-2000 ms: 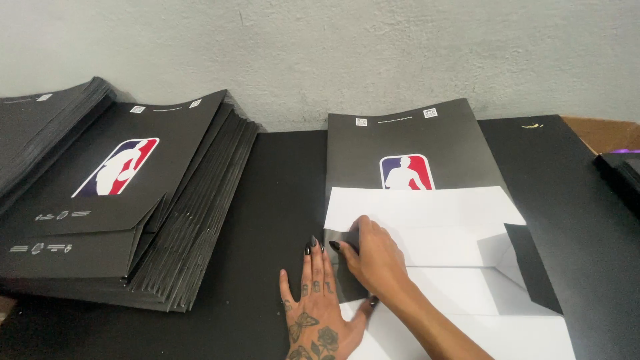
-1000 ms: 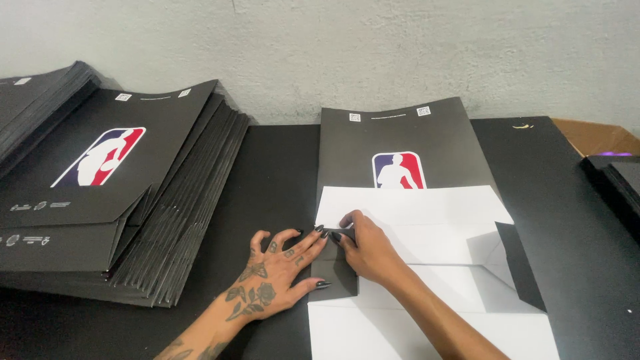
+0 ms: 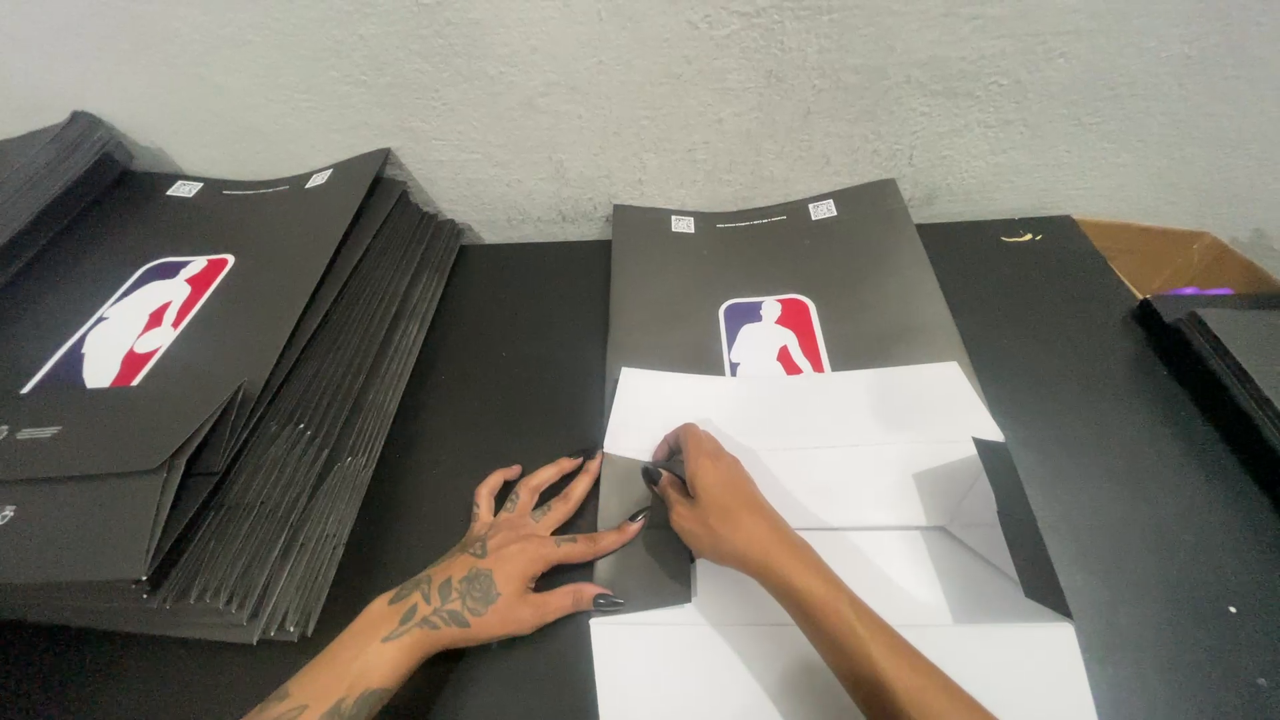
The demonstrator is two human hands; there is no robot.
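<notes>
A black paper bag with a printed sports logo (image 3: 760, 250) lies flat, its bottom end opened out to show the white inner side (image 3: 860, 570). My left hand (image 3: 520, 565), tattooed on its back, rests fingers spread at the bag's left edge, fingertips on a black side flap (image 3: 645, 580). The thumb and fingers of my right hand (image 3: 715, 505) pinch the upper inner part of that flap. At the right of the opened end, another black flap (image 3: 1020, 530) stands folded beside a white crease.
A tall stack of folded black bags (image 3: 300, 450) stands at the left, with another stack (image 3: 50, 190) behind it. More black items (image 3: 1235, 370) and an open cardboard box (image 3: 1170, 255) are at the right. A rough grey wall (image 3: 640, 100) rises behind the black table (image 3: 500, 350).
Over two seconds my left hand has shifted from the lower part of the left flap to the bag's left edge. My right hand stays at that flap.
</notes>
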